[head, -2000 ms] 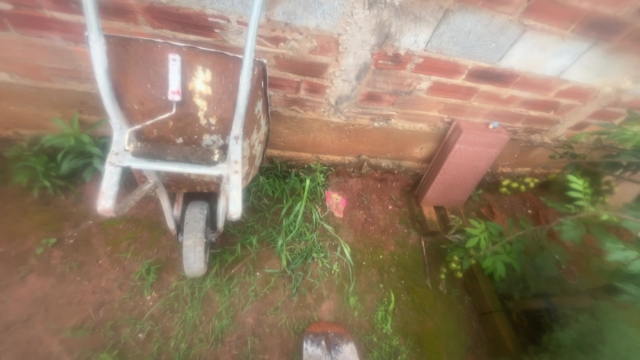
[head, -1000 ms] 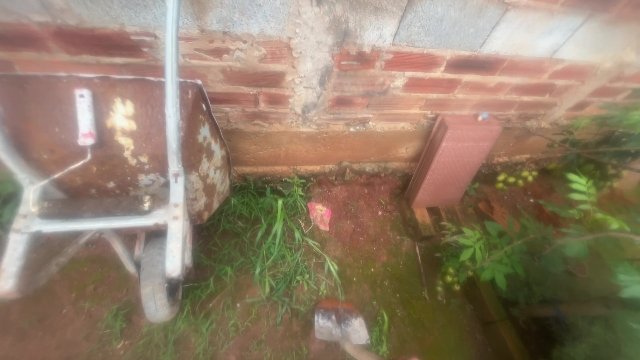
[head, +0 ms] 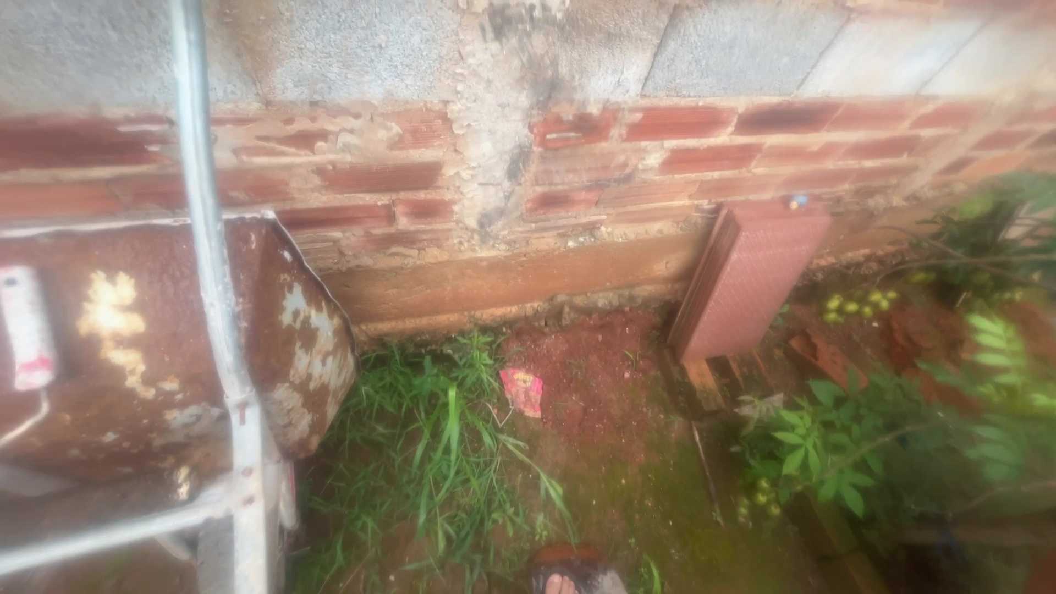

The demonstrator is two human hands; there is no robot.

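Neither of my hands is in view. At the bottom edge, a metal tool blade (head: 590,573), likely a hoe's, rests on the soil, and what look like bare toes (head: 560,584) show over it. A rusty wheelbarrow (head: 173,330) leans tipped up by the wall at the left, one pale metal handle rising past its tray. A paint roller (head: 29,330) with a pink-stained end hangs in front of the tray. Right of the wheelbarrow grow long green grass blades (head: 450,462), and a crumpled pink wrapper (head: 522,392) lies beside them.
A brick and block wall (head: 577,157) runs across the back. A stack of reddish slabs (head: 751,280) leans on it at the right, standing on wooden pieces (head: 705,384). A leafy plant (head: 833,445) spreads over the right side, near yellow-green fruits (head: 858,305).
The view has moved closer to the wall. The blade sits lower in the picture, and toes now show at it; its handle, visible one second ago, is out of sight.
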